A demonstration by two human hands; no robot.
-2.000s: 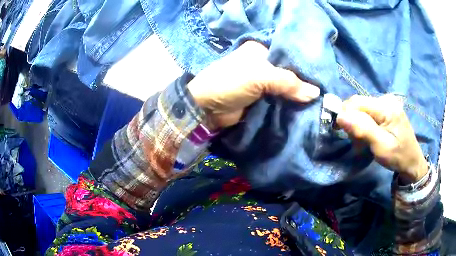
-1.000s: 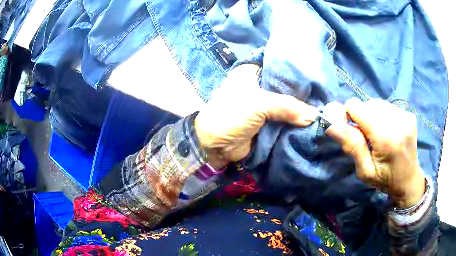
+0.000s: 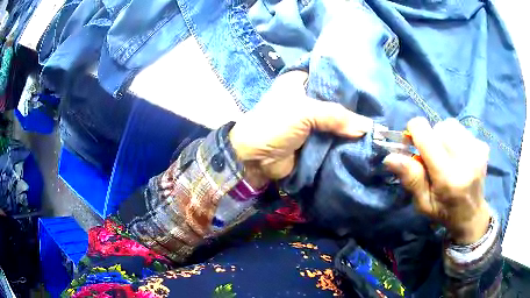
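Note:
A large blue denim garment (image 3: 441,70) spreads before me, with pale stitching. My left hand (image 3: 290,131) pinches a bunched fold of it between thumb and fingers near the middle. My right hand (image 3: 447,174) holds small thread snips (image 3: 392,138) with orange showing at the fingers. The silver blades are spread a little and point left, with their tips at my left thumb tip. Any thread at the tips is too fine to tell.
A faded denim edge (image 3: 224,55) with a dark label (image 3: 268,59) lies beyond my left hand. More denim (image 3: 136,35) is heaped at left on the white table (image 3: 174,84). Blue crates (image 3: 61,247) stand at lower left.
The snips' blades and orange parts have come into clearer view, with the blades apart. My right fingers have spread from a tighter pinch. The dark label shows more fully.

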